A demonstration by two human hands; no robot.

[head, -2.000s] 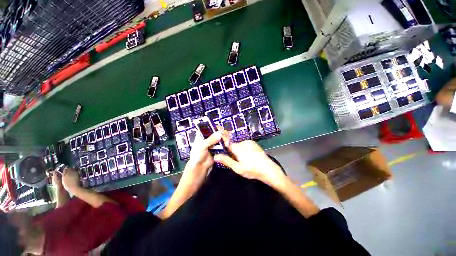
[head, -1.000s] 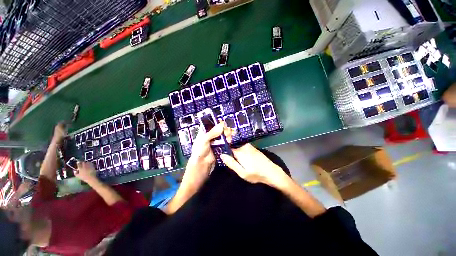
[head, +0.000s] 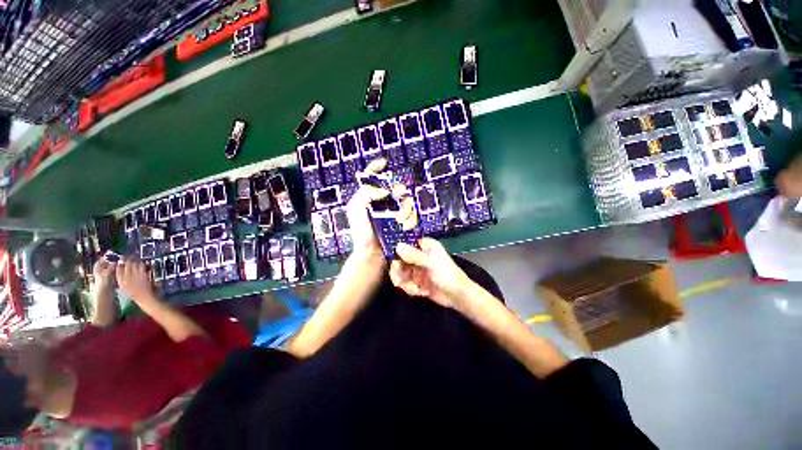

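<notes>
My left hand (head: 368, 218) holds a dark handset (head: 392, 230) over the near edge of the rows, its fingers wrapped around the upper end. My right hand (head: 426, 268) is at the lower end of the handset with its fingers curled. Whether it grips the handset is too blurred to tell. Front housings with keypads (head: 367, 145) lie in tight rows just beyond and around my hands, with pale-rimmed screen windows. Part of the lower row is hidden behind my hands.
Single phones (head: 375, 90) lie spaced on the green belt. Grouped phones (head: 264, 198) lie left of the rows. A person in red (head: 149, 360) works at left beside more rows (head: 189, 255). A parts tray (head: 599, 167) is at right. An open cardboard box (head: 616, 303) stands on the floor.
My left fingers have moved over the handset's screen end, and my right hand has shifted slightly with its fingers more curled. The belt phones have moved left. The neighbour's hands have moved together.
</notes>
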